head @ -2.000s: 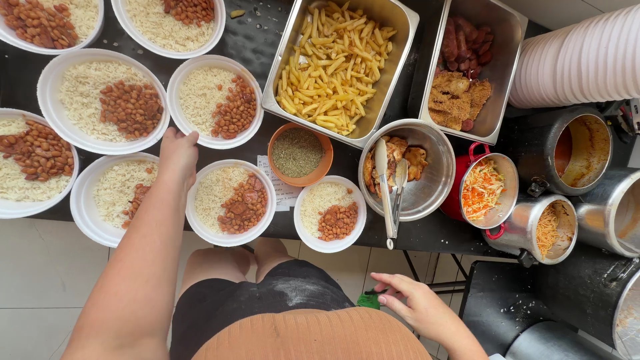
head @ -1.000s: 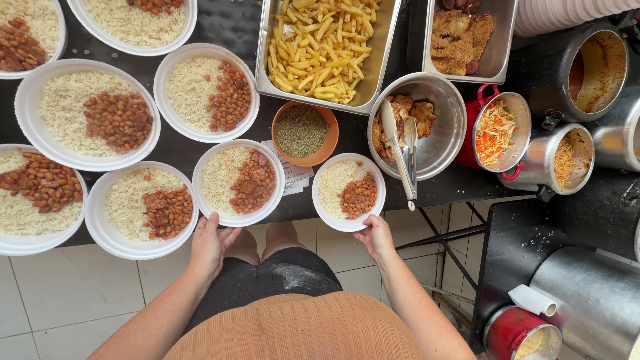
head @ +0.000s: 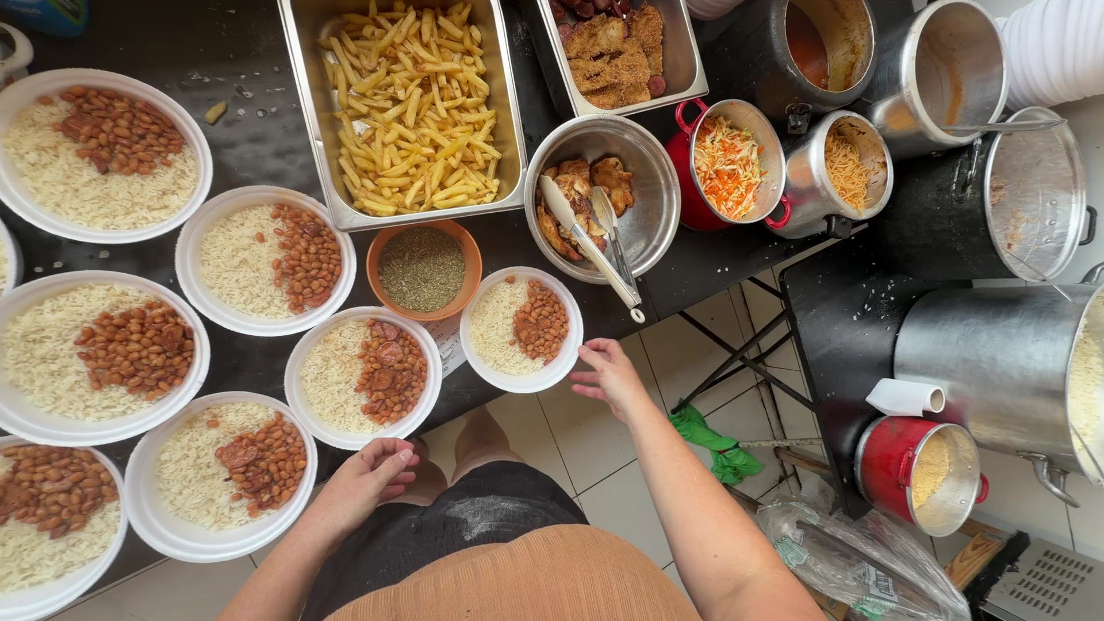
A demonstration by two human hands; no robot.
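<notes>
My left hand [head: 373, 481] holds nothing, its fingers loosely curled just below a white foam bowl of rice and beans [head: 363, 378]. With fingers apart, my right hand [head: 609, 376] is beside the rim of the smallest foam bowl [head: 521, 329], also holding rice and beans; whether a fingertip touches it I cannot tell. Several more such bowls, among them a bowl at the lower left [head: 222, 476], fill the left of the black table. Between the bowls and the fries stands an orange bowl of dried herbs [head: 423, 267]. Metal tongs [head: 595, 246] rest in a steel bowl of cooked meat [head: 651, 172].
A steel pan of French fries [head: 414, 112] and a pan of breaded meat [head: 614, 56] stand behind. Rightward are a red pot of shredded salad [head: 729, 164], a small pot of shoestring potatoes [head: 849, 172] and larger pots. A green cloth [head: 716, 444] lies below the table edge.
My left hand, at a middle bowl's rim one second ago, is now off it. My right hand has let go of the smallest bowl's edge. Two seconds ago my left hand reached among the bowls.
</notes>
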